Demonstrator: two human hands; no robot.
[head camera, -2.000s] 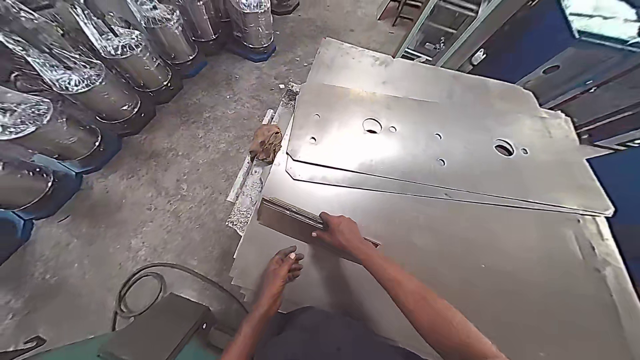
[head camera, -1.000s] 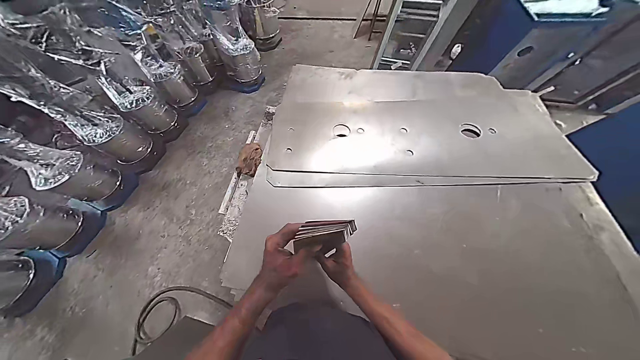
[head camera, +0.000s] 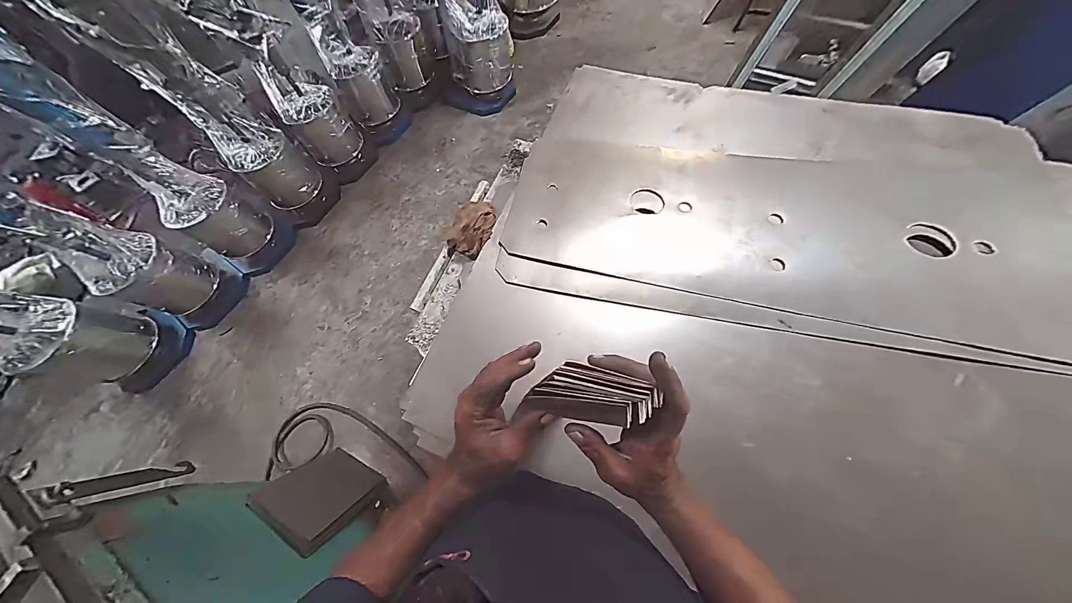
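Note:
A fanned stack of thin rectangular metal plates (head camera: 590, 398) is between my two hands, above the near left part of a large sheet-metal surface (head camera: 754, 435). My left hand (head camera: 494, 419) is at the stack's left end, its thumb along the lower edge and its fingers spread away from the plates. Around the right end curls my right hand (head camera: 641, 427), fingers behind the plates and thumb apart in front. Beyond them lies a flat metal panel with round cut-outs (head camera: 720, 226), overlapping another sheet. The undersides of the plates are hidden.
Plastic-wrapped metal cylinders on blue bases (head camera: 310, 126) line the floor at left. A green surface (head camera: 193, 536) at lower left carries a stack of dark rectangular plates (head camera: 318, 498), with a coiled cable (head camera: 306, 431) behind. A crumpled brown rag (head camera: 471, 229) lies by the sheet's left edge.
Two seconds ago the plates stood on edge on the sheet under my right hand, with my left hand apart. Now they are lifted and fanned between both hands. My left-hand fingers have spread since one second ago.

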